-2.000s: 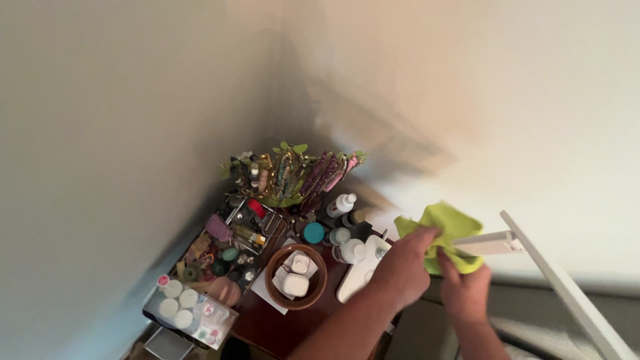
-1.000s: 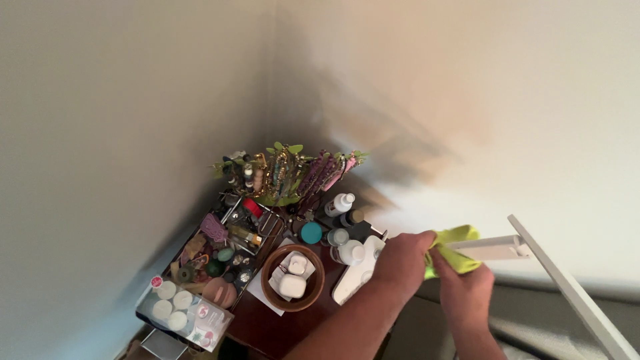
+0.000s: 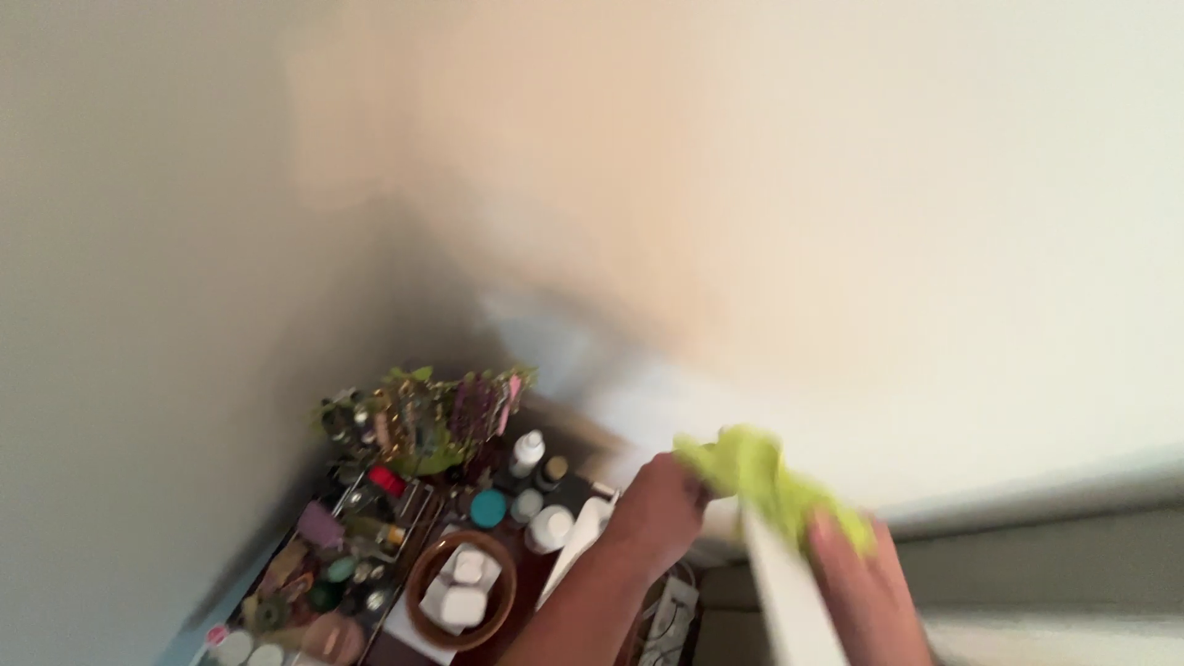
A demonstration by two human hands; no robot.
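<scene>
A yellow-green cloth (image 3: 772,476) is bunched around the upper end of a white flat bar (image 3: 791,587), blurred by motion. My left hand (image 3: 661,509) grips the cloth's left side; its fingertips are partly hidden. On the right side of the bar, my right hand (image 3: 856,564) pinches the lower part of the same cloth. What lies under the cloth is hidden. The bar runs down and out at the bottom edge of the view.
Below left, a dark table holds a brown bowl (image 3: 504,620) with white cases, a white bottle (image 3: 528,453), a teal-lidded jar (image 3: 488,508) and a stand hung with jewelry (image 3: 425,416). A power strip (image 3: 671,620) with cables lies beyond my left forearm. Walls meet behind the table.
The white bar has swung from pointing sideways to pointing down, and its angled far part has left the view. Both hands stay at the cloth. The view has shifted.
</scene>
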